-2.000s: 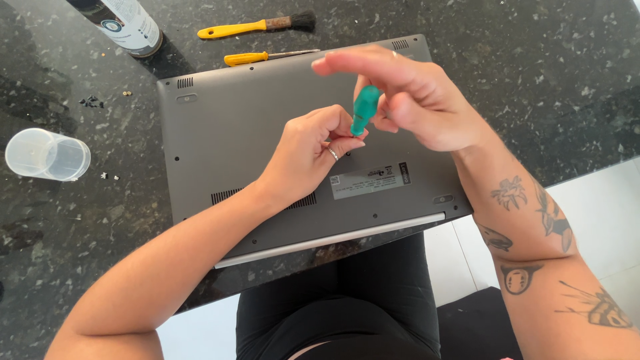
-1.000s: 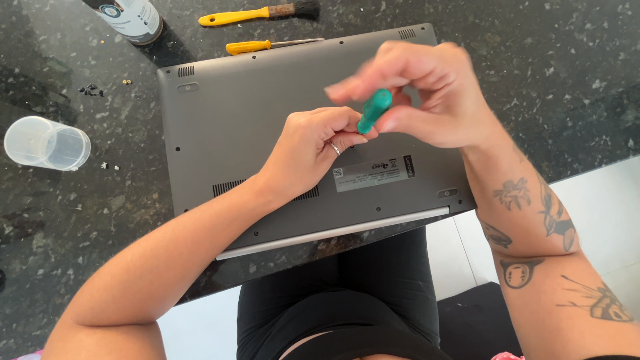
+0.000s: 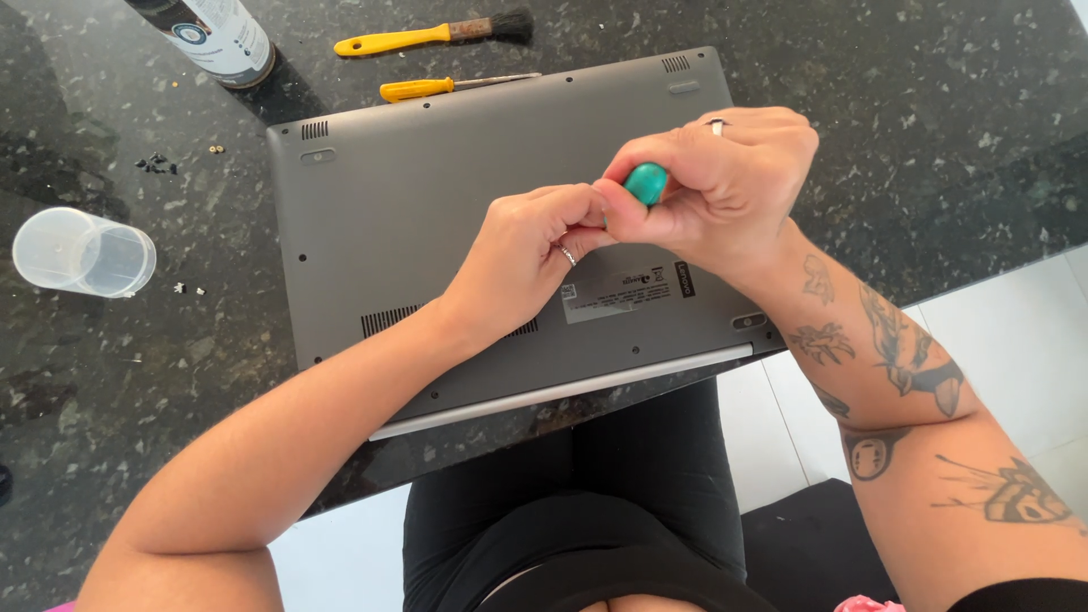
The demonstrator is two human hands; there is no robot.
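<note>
A grey Lenovo laptop (image 3: 408, 195) lies upside down on the dark stone counter, its bottom cover facing up. My right hand (image 3: 722, 178) is closed around a tool with a green handle (image 3: 645, 183), likely a screwdriver, held over the middle of the cover. Beside it, my left hand (image 3: 535, 255) pinches the lower part of that tool between thumb and fingers. Both hands hide the tool's tip and whatever it touches. Screw holes show along the cover's edges, and a printed label (image 3: 599, 302) sits below my hands.
Beyond the laptop lie a yellow-handled screwdriver (image 3: 421, 88), its shaft at the laptop's far edge, and a yellow-handled brush (image 3: 399, 39). A bottle or can (image 3: 225, 42) stands at the back left. On the left are a clear plastic cup (image 3: 85, 252), small dark screws (image 3: 156, 164) and other tiny parts (image 3: 217, 149).
The fingers of my right hand, partly spread in the earlier frames, have closed around the green handle. My left hand has stayed at the lower part of the tool.
</note>
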